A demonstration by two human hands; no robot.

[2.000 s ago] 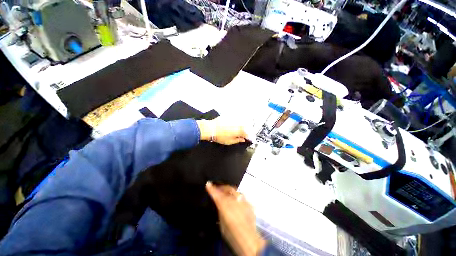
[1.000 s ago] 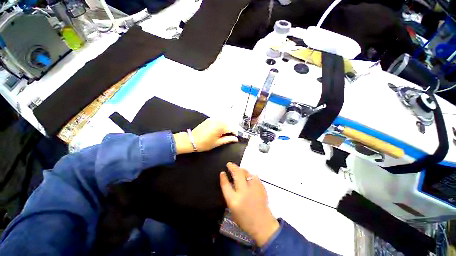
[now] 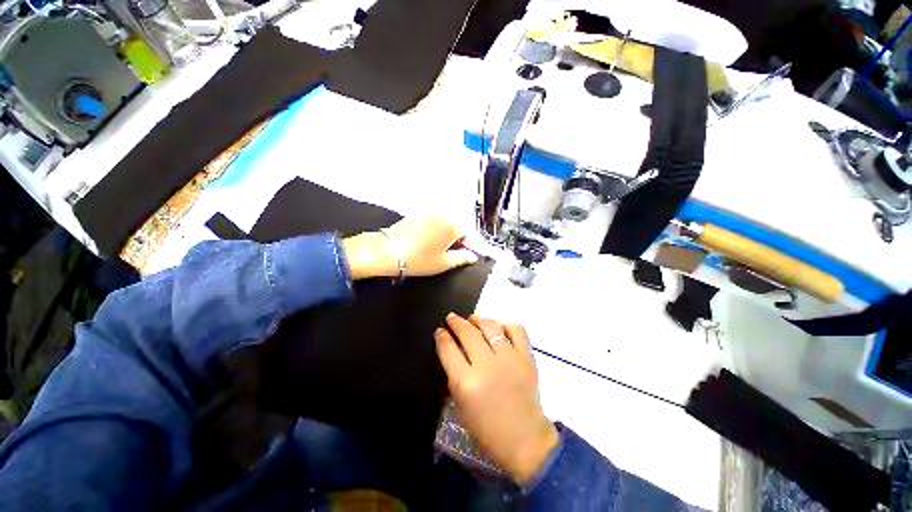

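A dark cut panel [image 3: 360,345] lies on the white machine table and hangs over its front edge. My left hand [image 3: 425,248] holds the panel's upper edge between its fingertips, close to the presser foot [image 3: 490,245]. My right hand [image 3: 495,385] rests with its fingertips on the panel's right edge, nearer to me; its grip on the cloth cannot be told. The panel's corner lies at the foot of the white sewing machine [image 3: 600,130]. The needle is too small to tell.
Long dark panels [image 3: 200,130] lie at the far left. A smaller dark piece [image 3: 310,212] lies behind my left forearm. A dark band [image 3: 675,140] drapes over the machine head beside a wooden-handled tool [image 3: 770,262]. Dark strips [image 3: 780,430] lie at the right. A grey motor [image 3: 65,85] stands far left.
The view has moved closer to the machine head. My right hand has come from lower down to the panel's right edge. My left hand stays at the panel's upper edge.
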